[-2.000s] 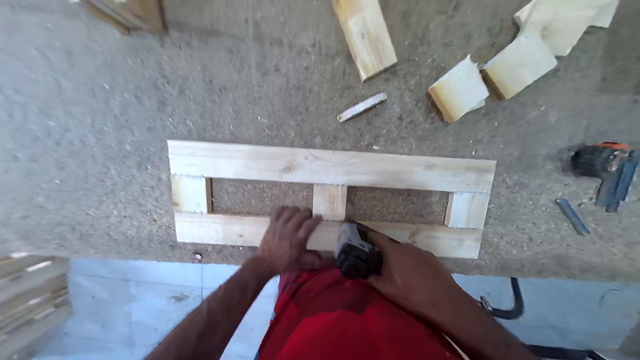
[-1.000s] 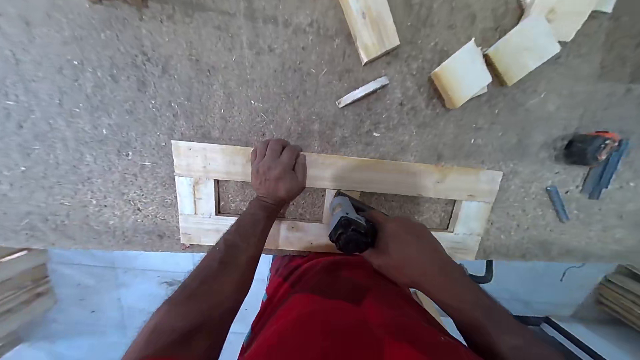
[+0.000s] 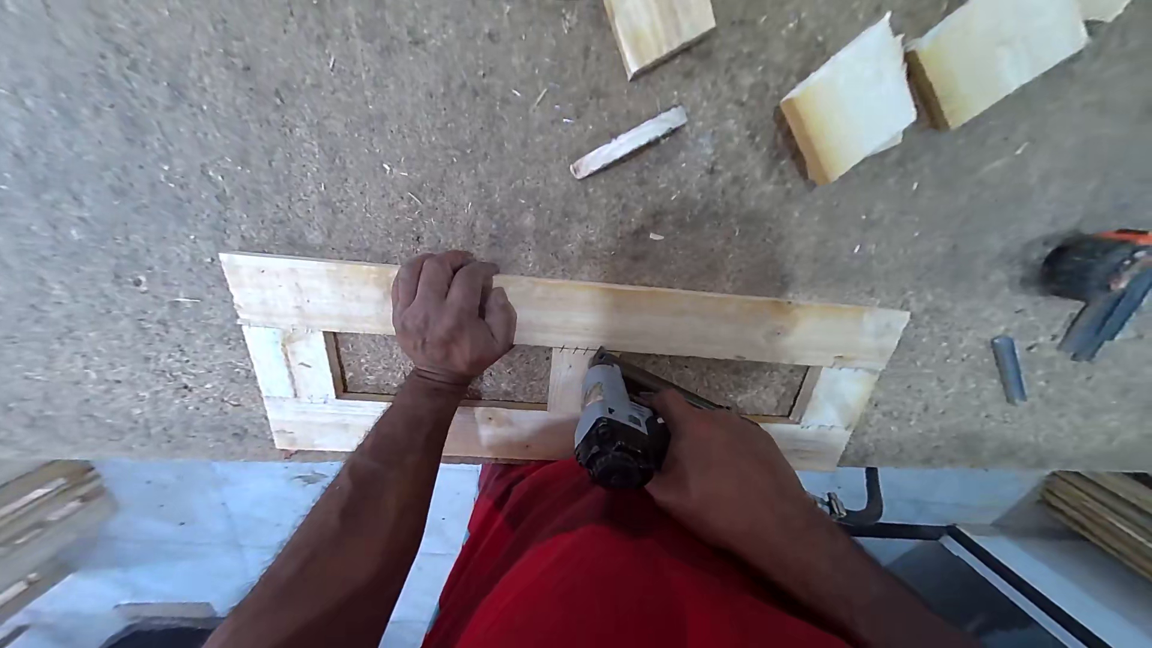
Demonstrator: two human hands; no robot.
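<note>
A wooden frame (image 3: 684, 315) of two long rails joined by short crosspieces lies flat near the workbench's front edge. My left hand (image 3: 453, 315) grips the far rail left of the middle, its fingers bent over the far edge. In my right hand (image 3: 711, 450) is a pneumatic stapler (image 3: 616, 423), its grey and black body tilted over the near rail. The stapler's nose meets the joint between the middle crosspiece (image 3: 569, 378) and the far rail, where a row of short marks or staples shows. Part of the near rail is hidden under the tool and my left forearm.
Wood offcuts (image 3: 850, 108) lie at the back right, with a thin wood strip (image 3: 628, 142) nearer the middle. A black and orange tool (image 3: 1084, 265) and strips of staples (image 3: 1008, 369) rest at the right. Below the bench edge are stacked boards (image 3: 45, 513) and a clamp (image 3: 868, 504).
My left hand has gone from the near rail to the far rail. The stapler has moved from the middle crosspiece's near joint to its far joint, still in my right hand.
</note>
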